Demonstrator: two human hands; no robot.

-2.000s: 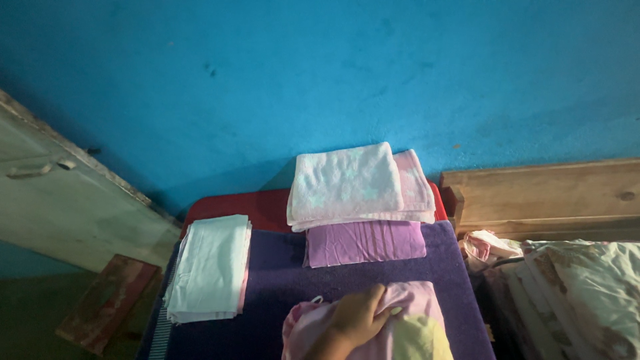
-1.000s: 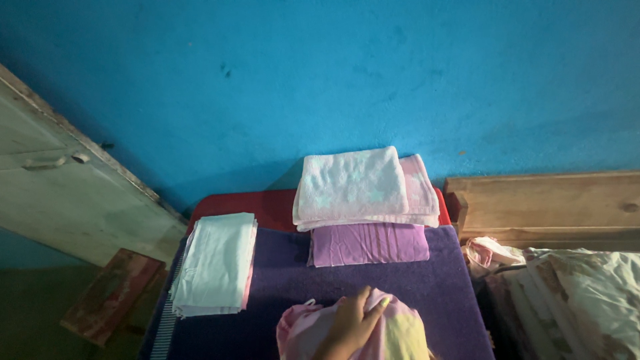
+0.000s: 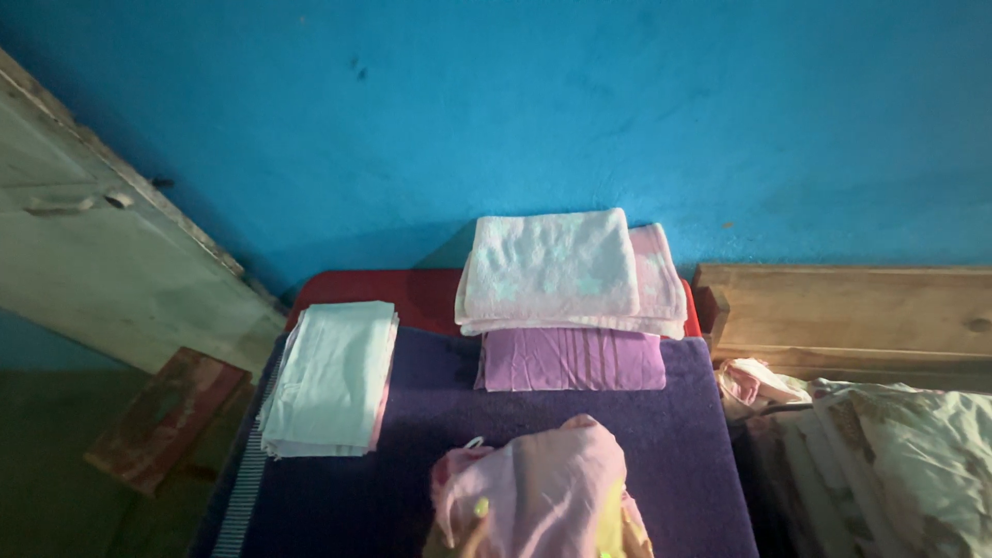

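Note:
A rumpled pink and yellow cloth stands bunched at the near edge of the view, over a purple towel spread on a red table. Fingers of my left hand grip its lower left side, one pale yellow nail showing. At the cloth's lower right, fingers of my right hand hold it, partly hidden by the fabric and cut off by the frame. Behind it lies a folded mauve cloth, with folded pink and white towels on top. A stack of folded white cloths lies to the left.
The red table edge meets a blue wall. A pale door and a worn reddish wooden piece are at left. At right, a wooden board stands behind heaped fabric.
The hand that lay across the pink and yellow cloth is now at its lower left side, and fingers show at its right too. The cloth is raised into a taller bunch.

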